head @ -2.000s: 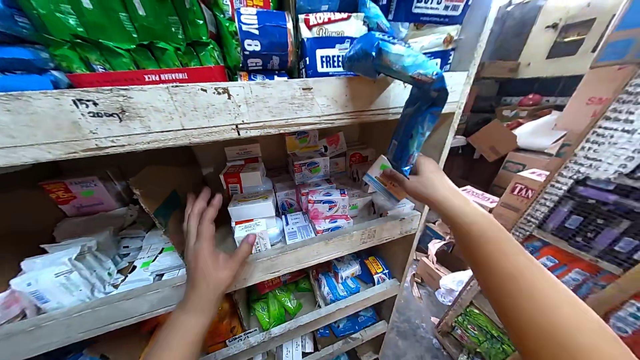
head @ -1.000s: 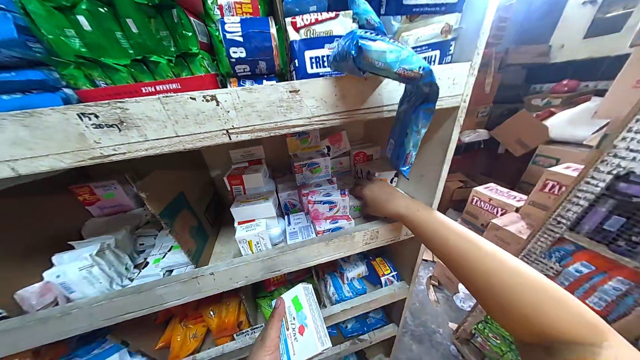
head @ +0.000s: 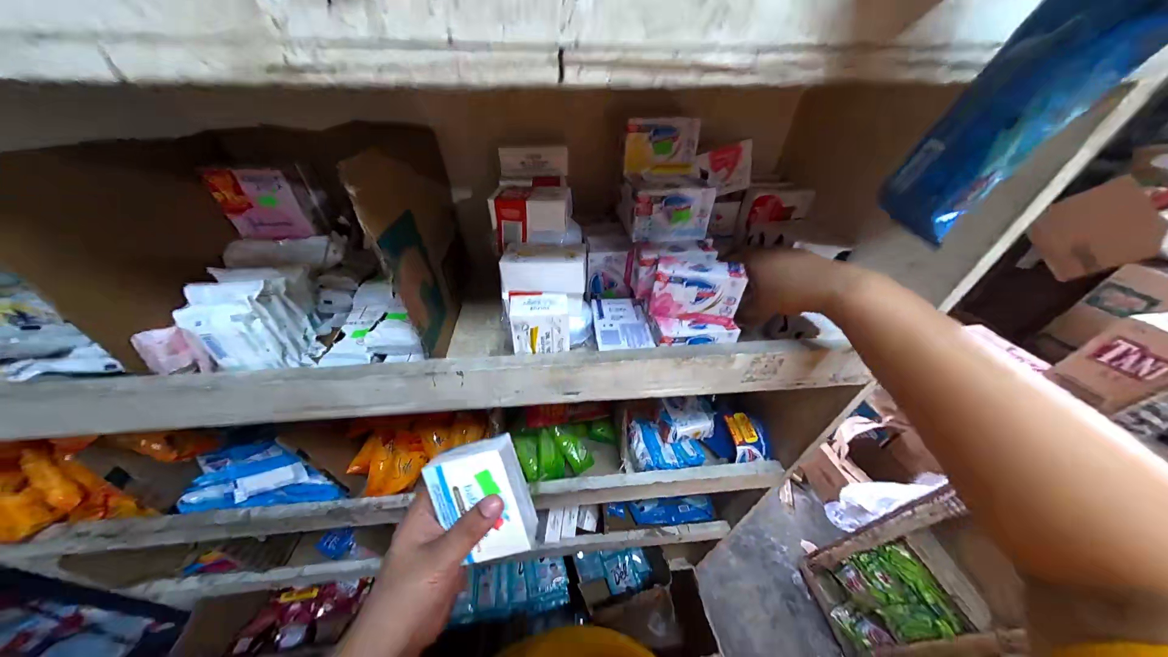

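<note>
My left hand [head: 433,557] grips a small white and blue soap box [head: 481,497] with a green sticker, in front of the lower shelves. My right hand [head: 789,287] reaches into the right end of the middle shelf, at the right side of pink and white soap boxes [head: 698,290]; its fingers are blurred and partly hidden, so whether it holds anything cannot be told. Left of these boxes stand white cartons [head: 543,271], some with red panels. White packets [head: 242,319] lie further left, beyond a cardboard divider [head: 401,242].
A blue plastic pack [head: 1013,119] hangs at the upper right. The wooden shelf edge [head: 438,388] runs below the boxes. Orange packs [head: 401,456] and green packs [head: 557,449] lie on the shelf below. At the right are cardboard cartons [head: 1118,356] and a crate of green packets [head: 899,593].
My left hand has left the shelf edge and now holds a white and blue box. My right hand has moved from beside the hanging blue pack into the shelf. The view has moved closer.
</note>
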